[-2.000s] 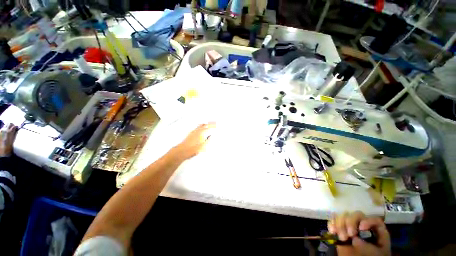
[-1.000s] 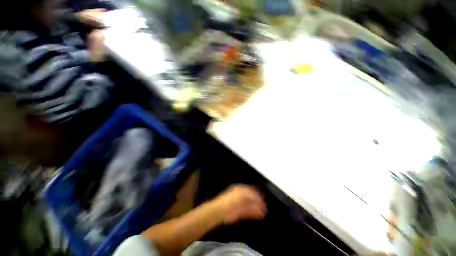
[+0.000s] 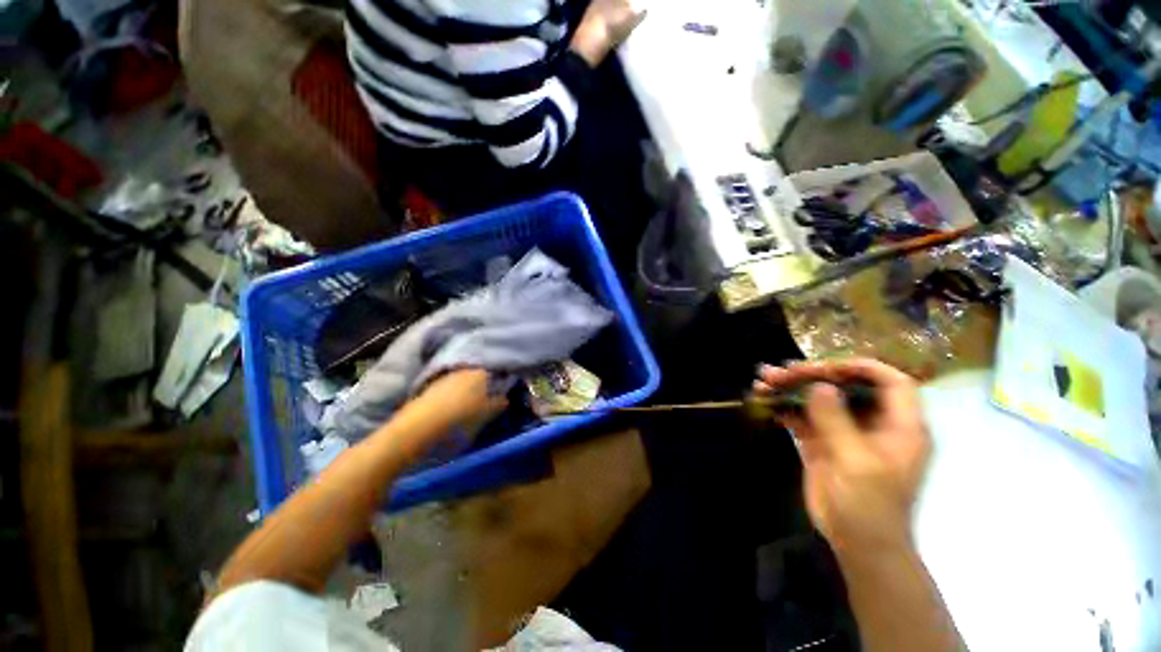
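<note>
The blue plastic basket [image 3: 620, 296] stands on the floor with grey cloth pieces [image 3: 528, 321] in it. My left hand [image 3: 458, 397] reaches into the basket at the near edge of the grey cloth. Its fingertips are hidden by the cloth, so I cannot tell whether they grip it. My right hand [image 3: 856, 439] is at the table's left end, shut on the dark handle of the long screwdriver [image 3: 688, 406]. Its thin shaft points left, and its tip end shows near the basket's front rim.
A person in a striped sleeve [image 3: 490, 77] sits beyond the basket. A tool tray [image 3: 879, 191] and paper sheets with a yellow patch [image 3: 1082, 369] lie right. The glare-washed white table [image 3: 1019, 535] is at lower right. Scraps [image 3: 197, 357] litter the floor.
The view has swung left and down to the basket. My left hand has moved from the table, past its front edge, into the basket. My right hand with the screwdriver is back in view.
</note>
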